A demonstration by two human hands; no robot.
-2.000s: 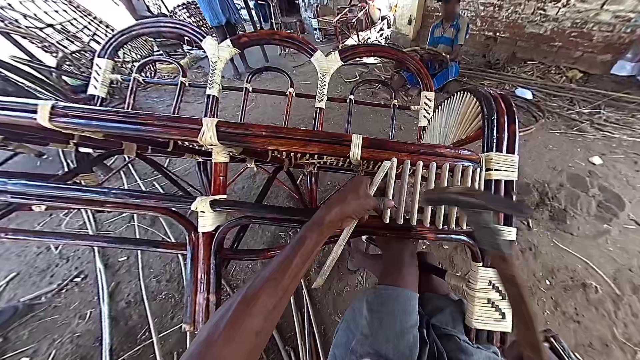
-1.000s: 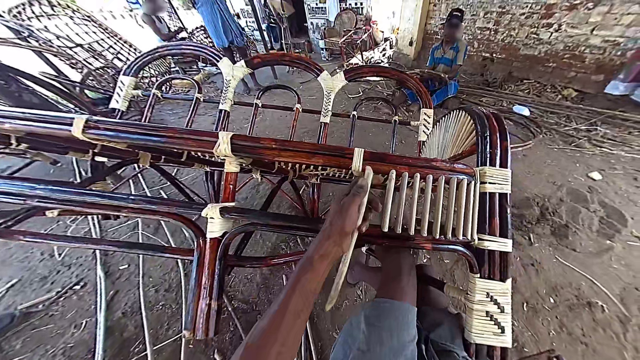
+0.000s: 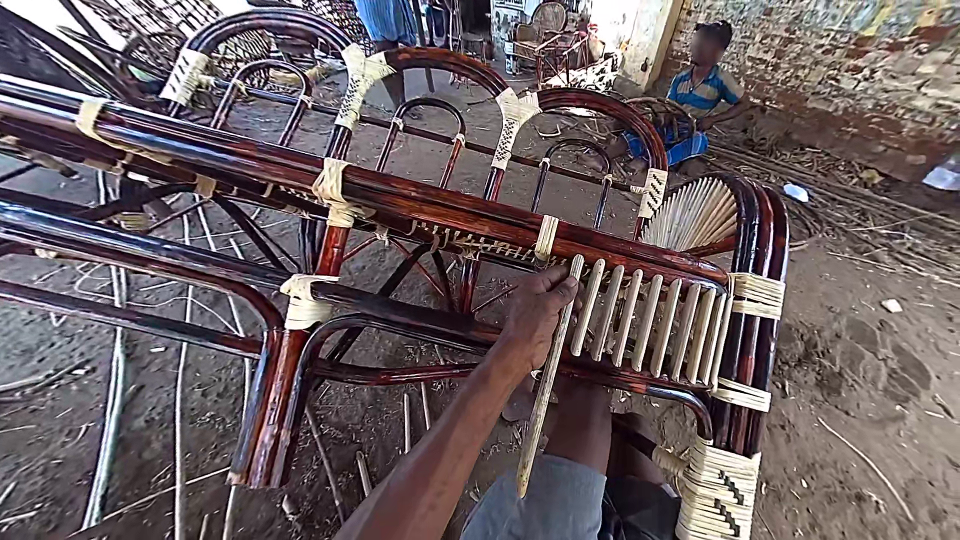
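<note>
My left hand (image 3: 541,315) grips a pale cane stick (image 3: 546,390) near its upper end, just below the dark red-brown cane rail (image 3: 420,206) of a cane furniture frame. The stick slants down over my shorts (image 3: 555,495), its lower end free. To its right, a row of pale cane slats (image 3: 646,322) spans two rails of the frame. A pale binding (image 3: 547,238) wraps the upper rail above my hand. Patterned woven binding (image 3: 721,491) covers the frame's lower right corner post. My right hand is out of view.
Arched cane loops (image 3: 450,64) rise along the far side of the frame. A person (image 3: 701,90) sits by the brick wall (image 3: 847,82). Loose canes (image 3: 112,390) lie on the dirt floor at the left, and more are heaped along the wall. Another person's blue garment shows at the top.
Two seconds ago my right hand held a curved blade at the slats; it has left the view. The held stick stands steeper than at first, with my left hand still at its upper part.
</note>
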